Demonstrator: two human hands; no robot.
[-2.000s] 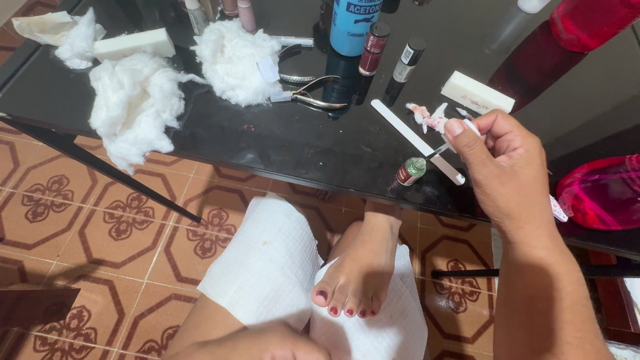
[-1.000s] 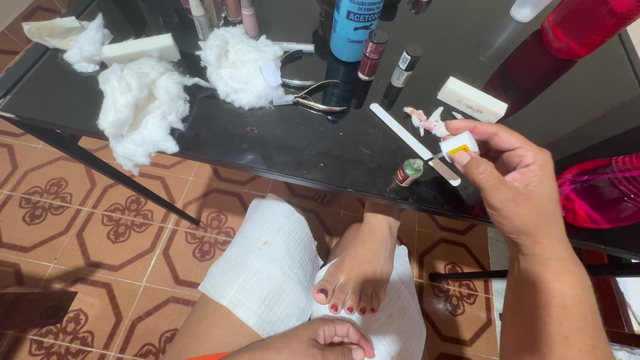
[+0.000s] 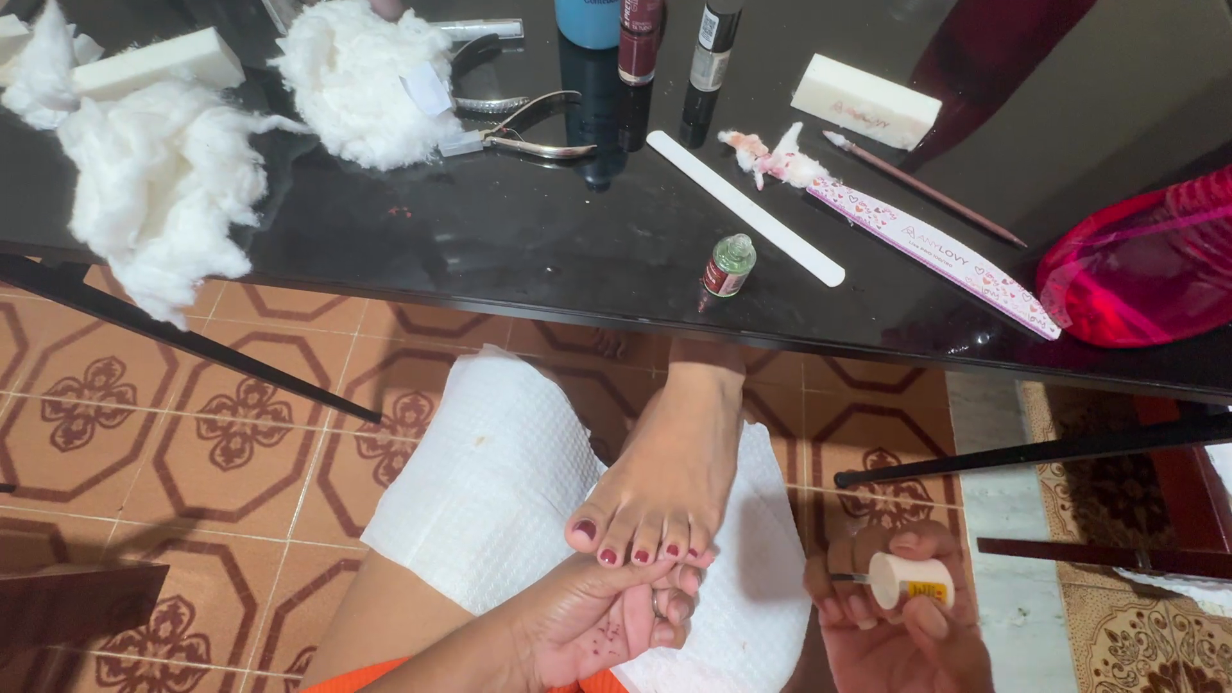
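A person's foot (image 3: pixel 664 462) with dark red toenails rests on white paper towels (image 3: pixel 491 472) over my lap. Under its toes lies my left hand (image 3: pixel 616 611), its fingers curled up against the toe tips. To the right, my right hand (image 3: pixel 900 606) holds the white cap (image 3: pixel 910 582) of a nail polish bottle, its brush pointing left toward the foot. Near the table edge stands the uncapped small glass bottle (image 3: pixel 729 266), greenish at the neck. A white nail file (image 3: pixel 746 207) lies just behind it.
The black glossy table (image 3: pixel 500 260) spans the top. On it are cotton wool (image 3: pixel 159 183), cuticle nippers (image 3: pixel 529 135), a white buffer block (image 3: pixel 866 101), a patterned nail file (image 3: pixel 934 250), a wooden stick (image 3: pixel 924 188), polish bottles (image 3: pixel 638 43) and a pink bottle (image 3: pixel 1136 260).
My right hand has brought the cap and brush from the bottle on the table down beside the foot. My left hand has moved under the toes. The view has shifted closer to the table.
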